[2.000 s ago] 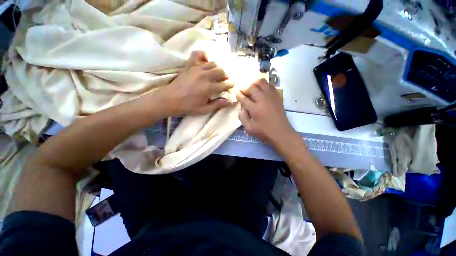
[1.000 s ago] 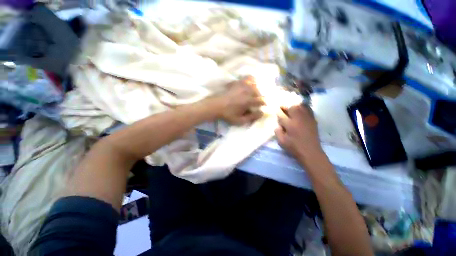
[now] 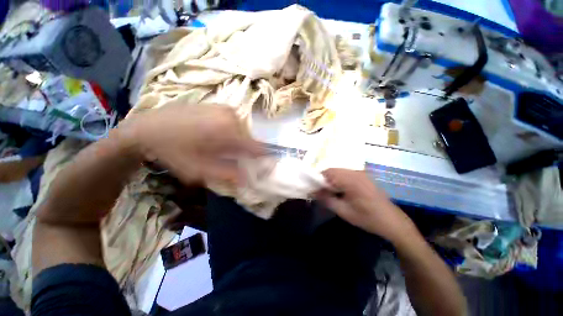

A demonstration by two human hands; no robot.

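Cream cloth (image 3: 216, 52) lies heaped on the table left of the needle, with puckered parts near the lamp light. A cream piece stretches between my hands over the front table edge. My right hand (image 3: 352, 194) grips its right end. My left hand (image 3: 191, 145) is motion-blurred over the cloth at the left; its grip cannot be made out. The white sewing machine head (image 3: 444, 49) stands at the upper right, and its presser foot (image 3: 387, 91) is clear of my hands.
A black smartphone (image 3: 463, 136) lies on the machine bed. A ruler strip (image 3: 432, 185) runs along the front edge. A grey box with a round grille (image 3: 83, 46) and a plastic packet (image 3: 74, 102) are at left. A lit phone (image 3: 183, 250) lies low on a white board (image 3: 188, 281).
Both hands have moved away from the needle towards the front edge, the left hand further left. The cloth heap has shifted and opened up. The view has turned, showing more on the left.
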